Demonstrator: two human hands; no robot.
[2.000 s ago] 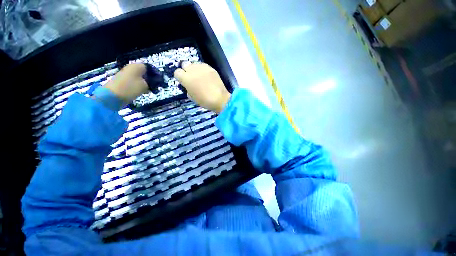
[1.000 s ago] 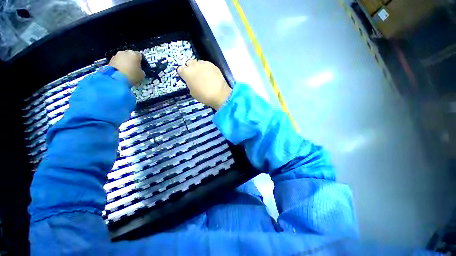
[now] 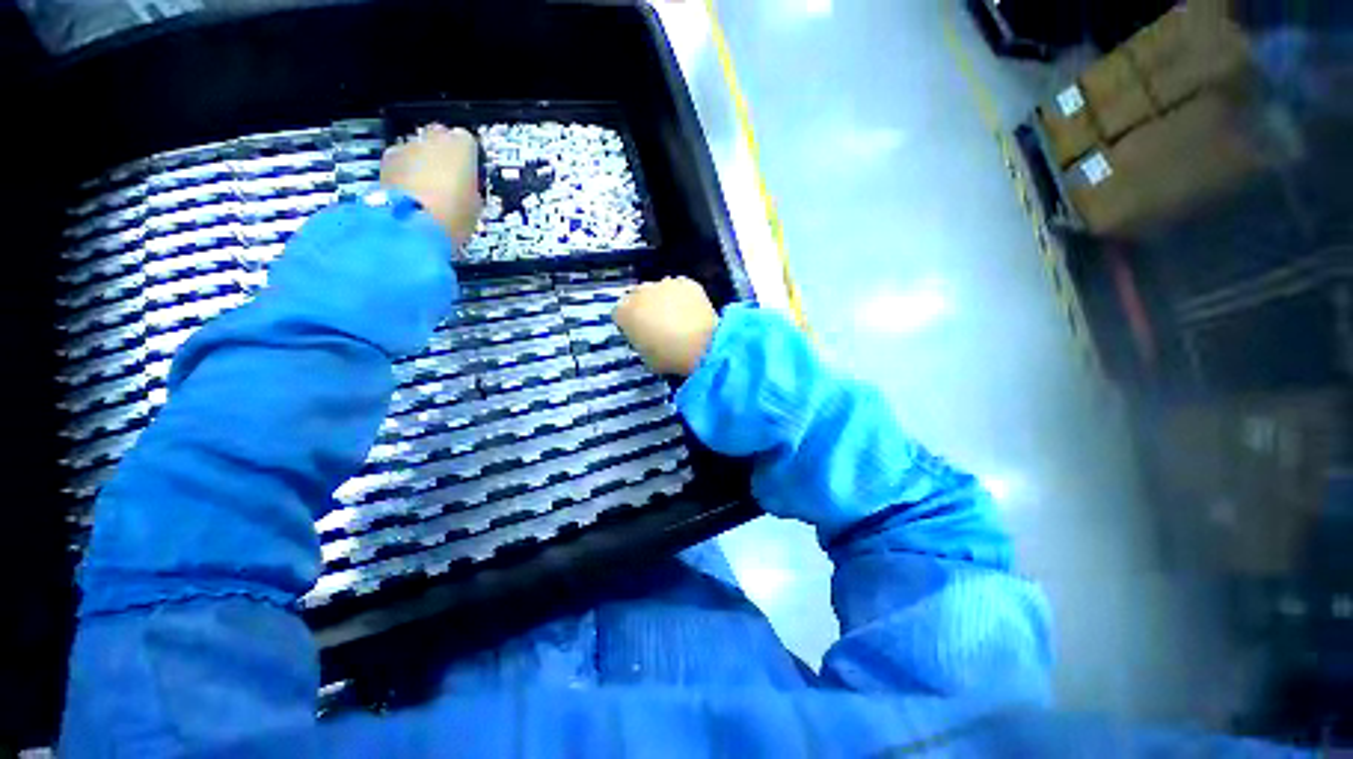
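Observation:
The small black parts tray (image 3: 650, 223) sits on the strips inside the large black tray. Loose white components (image 3: 571, 186) are heaped in it, with a dark bare patch near their middle. My left hand (image 3: 435, 175) is at the left end of the small tray, fingers curled; its fingertips are hidden. My right hand (image 3: 666, 323) is over the strips just below the small tray's right corner, fingers curled; I cannot tell whether it holds anything. Long silver-white strips (image 3: 519, 482) with dark notched edges lie in close rows.
The large tray's rim (image 3: 534, 556) runs close in front of me. Crumpled clear plastic (image 3: 89, 21) lies beyond it at the upper left. A grey floor (image 3: 890, 297) with a yellow line is to the right, with cardboard cartons (image 3: 1150, 126) farther off.
My right hand has moved out of the small tray, back towards me over the strips. My left hand has stayed at its left end. The view has shifted, showing more cartons.

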